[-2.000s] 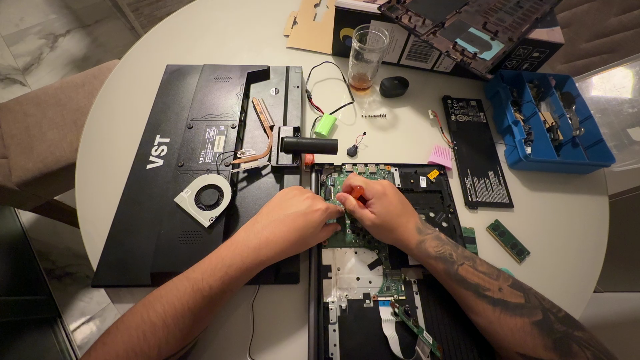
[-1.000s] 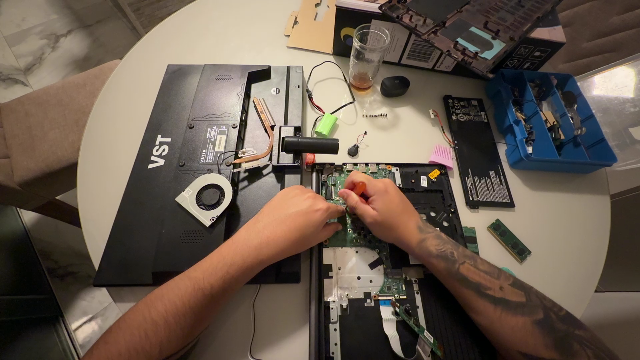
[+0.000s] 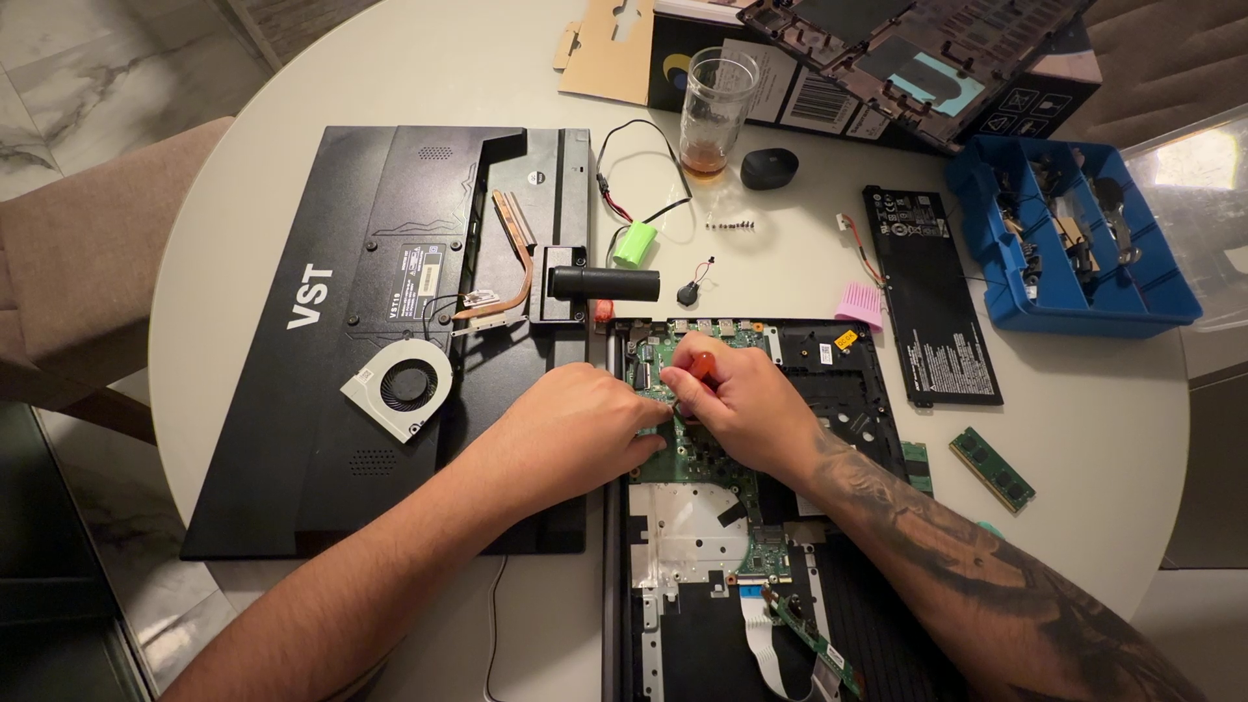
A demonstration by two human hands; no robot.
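An opened laptop base (image 3: 838,390) with a green motherboard (image 3: 653,463) lies in front of me. My right hand (image 3: 746,400) grips a screwdriver with an orange-red handle (image 3: 704,367) over the board; its tip is hard to make out. Touching the board beside it, my left hand (image 3: 595,424) has its fingertips close to the screwdriver; whether it holds something small is hidden. A white ribbon cable (image 3: 760,639) runs from the lower board. Above the base rests a coin-cell battery with a lead (image 3: 688,292).
A black monitor (image 3: 283,419) carries a fan (image 3: 405,385) and copper heat pipe (image 3: 526,283). Around the laptop are a glass (image 3: 717,117), a row of screws (image 3: 731,226), a laptop battery (image 3: 931,302), a memory module (image 3: 992,470), a pink comb-like piece (image 3: 860,304) and a blue parts tray (image 3: 1102,317).
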